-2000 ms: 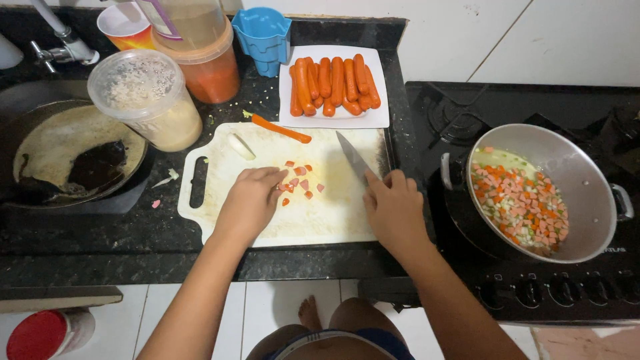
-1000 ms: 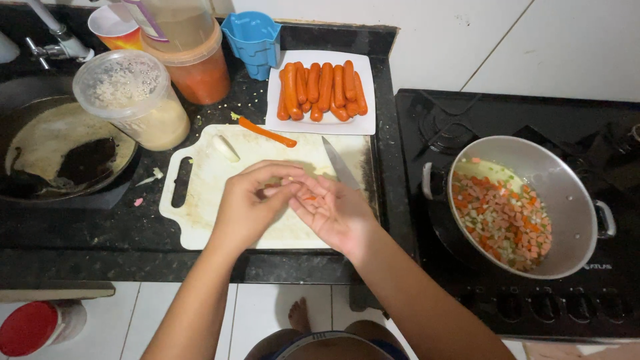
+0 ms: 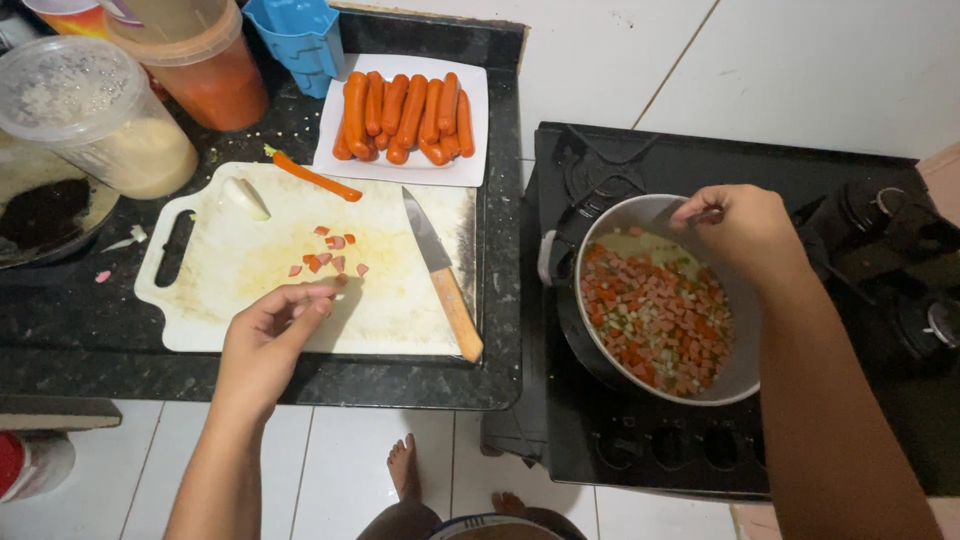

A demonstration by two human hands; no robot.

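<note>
My left hand (image 3: 281, 330) hovers at the near edge of the white cutting board (image 3: 202, 300), fingers curled with the fingertips close together; no object shows plainly between them. Several chopped sausage pieces (image 3: 337, 242) lie mid-board, just beyond it. A knife with a wooden handle (image 3: 454, 311) rests on the board's right side. A peeled white wedge (image 3: 246, 199) and an orange carrot strip (image 3: 316, 177) are at the far left part. My right hand (image 3: 739, 225) is over the far right rim of the metal pot (image 3: 742, 375), fingers bent; whether it holds anything is unclear. Diced sausage, carrot and onion (image 3: 660, 315) fill the pot's bottom.
Whole sausages (image 3: 409, 112) lie on a white plate (image 3: 472, 169) behind the board. A blue plastic cup (image 3: 300, 45), a tub of orange contents (image 3: 217, 90) and a tub of pale contents (image 3: 150, 154) stand back left. The pot sits on a black stove (image 3: 570, 457), across a gap from the counter.
The right hand let go of the knife, met the left hand over the board, then moved right to the pot. The left hand is back low over the board. The view has shifted right.
</note>
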